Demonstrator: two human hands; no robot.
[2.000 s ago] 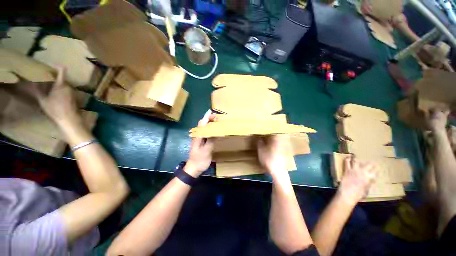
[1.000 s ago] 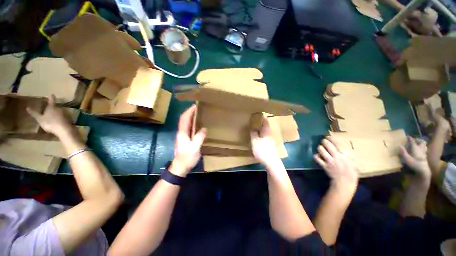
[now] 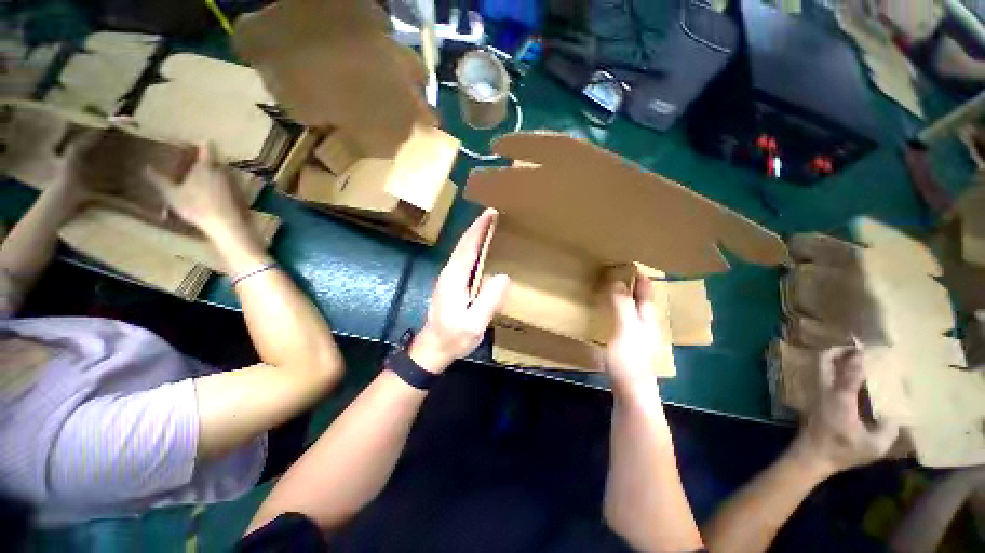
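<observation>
A brown mailer box [image 3: 545,283] is held between my two hands, its tray folded up and its wide lid panel [image 3: 616,205] standing up at the back, rounded ears at its ends. My left hand [image 3: 464,292] presses flat on the left side wall, a dark band on its wrist. My right hand [image 3: 630,319] grips the right side wall, thumb inside the tray. Flat box blanks [image 3: 689,311] lie under the box and show at its right and front; the box hides most of them.
Open-lidded finished boxes [image 3: 351,184] stand to the left. A tape roll [image 3: 482,89] with white cable and a black box with red knobs [image 3: 794,108] are behind. People work at both sides; blanks [image 3: 821,297] are stacked right, a person's hand [image 3: 848,405] there.
The box's lid has swung up from nearly edge-on to broad and upright. My left hand has flattened against the side wall. The person at right has lifted a blank. The view has shifted.
</observation>
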